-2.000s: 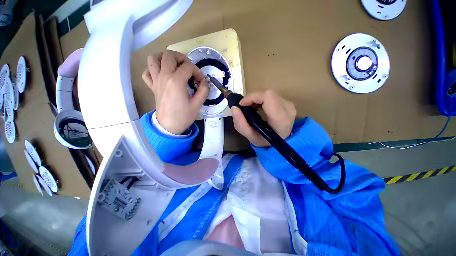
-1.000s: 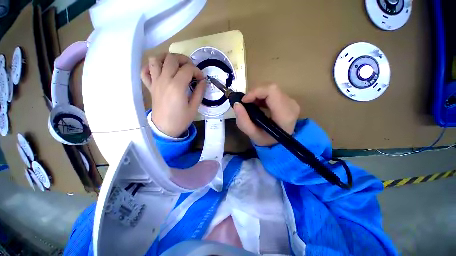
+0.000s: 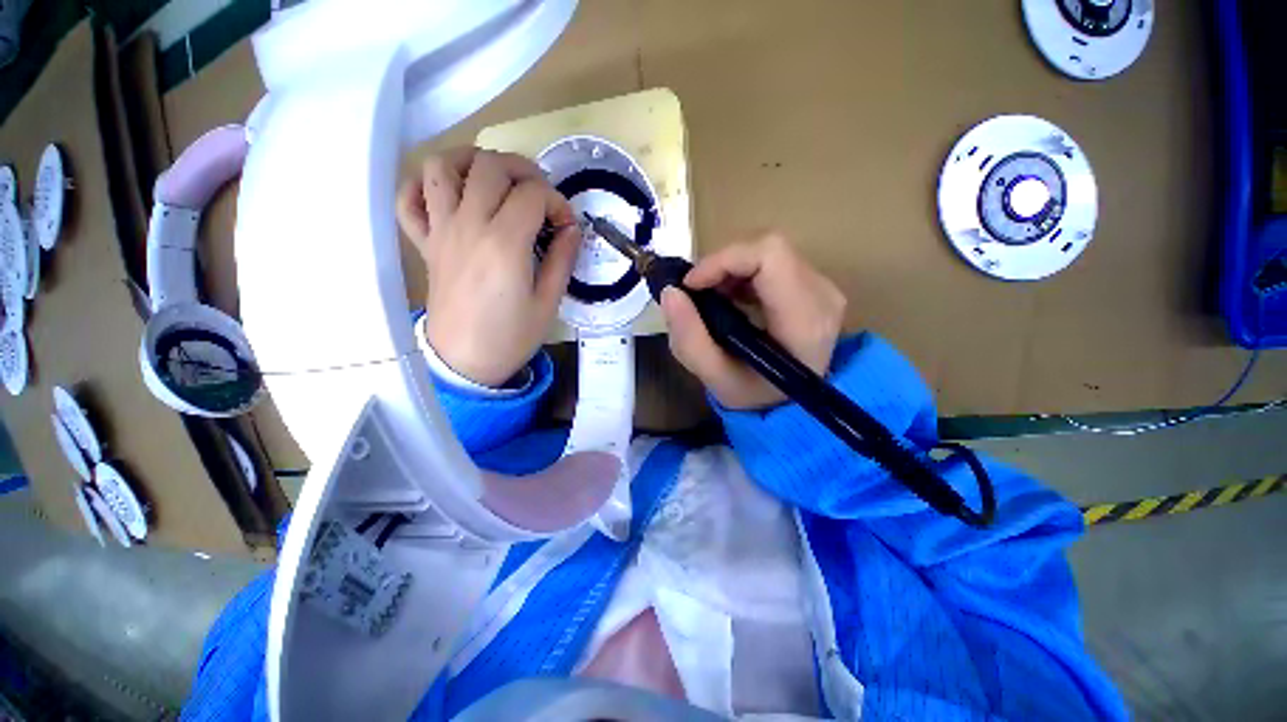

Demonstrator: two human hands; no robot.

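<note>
The open white ear cup (image 3: 600,303) with a black ring inside lies on the cream-yellow fixture block (image 3: 675,148). My left hand (image 3: 491,261) is at the cup's left side, thumb and fingertips pinched together over the cup; a lead wire between them is too small to make out clearly. My right hand (image 3: 755,317) holds the black soldering iron (image 3: 790,388), its metal tip inside the cup close to my left fingertips. The headphone's white headband (image 3: 318,240) arches large at the left, and its other open cup near me shows a circuit board (image 3: 356,578).
Two white baffle plates (image 3: 967,233) lie at the right on the brown cardboard (image 3: 833,99). A blue tray (image 3: 1232,212) stands at the right edge. Another headphone (image 3: 172,268) lies at the left, with several white plates (image 3: 119,497) beyond it. Yellow-black tape (image 3: 1179,501) marks the floor.
The view has shifted slightly. Both hands keep nearly the same pose, with the iron tip still inside the cup beside my left fingertips.
</note>
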